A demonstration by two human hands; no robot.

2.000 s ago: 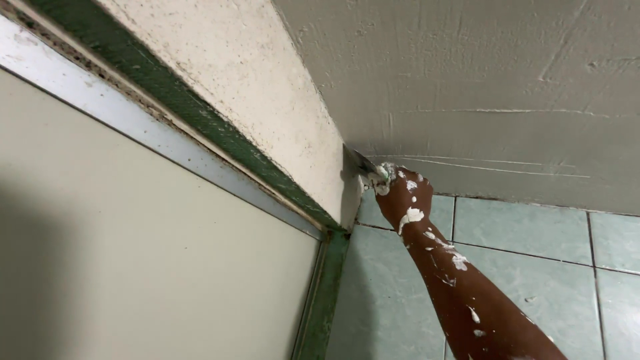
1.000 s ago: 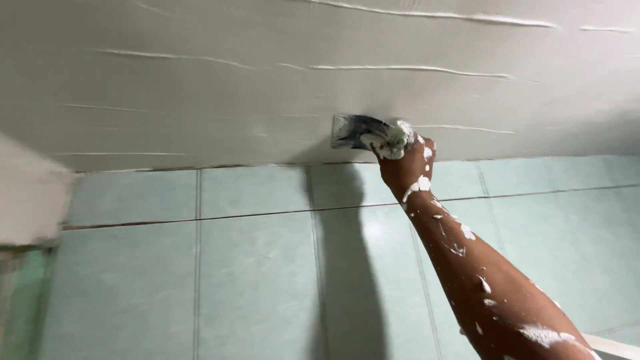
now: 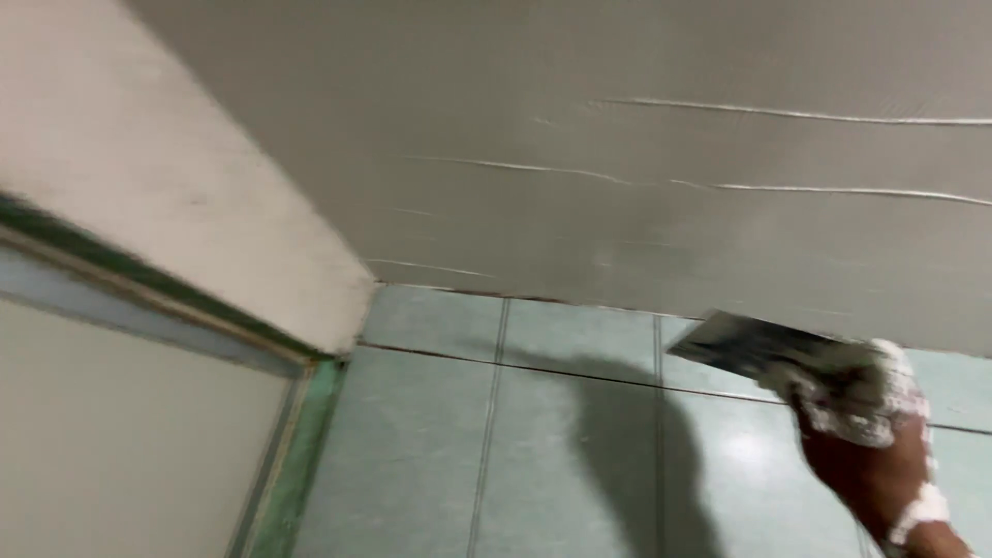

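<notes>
My right hand (image 3: pixel 860 418), smeared with white filler over the fingers and wrist, is closed around a putty knife (image 3: pixel 748 341). The knife's wide, flat blade points left, in front of the top row of wall tiles near the edge of the ceiling; whether it touches the surface cannot be told. A smooth grey coat covers the ceiling (image 3: pixel 496 225), with several thin raised ridges running across it. My left hand is out of view.
Pale green tiles (image 3: pixel 418 426) with dark joints cover the wall below the ceiling. On the left are a cream wall strip (image 3: pixel 232 209), a green door frame (image 3: pixel 298 465) and a pale door panel (image 3: pixel 116 418). A shadow falls on the tiles.
The blade was at the left corner two seconds ago and on the ceiling one second ago; now it is in front of the top tiles. The view has swung between frames.
</notes>
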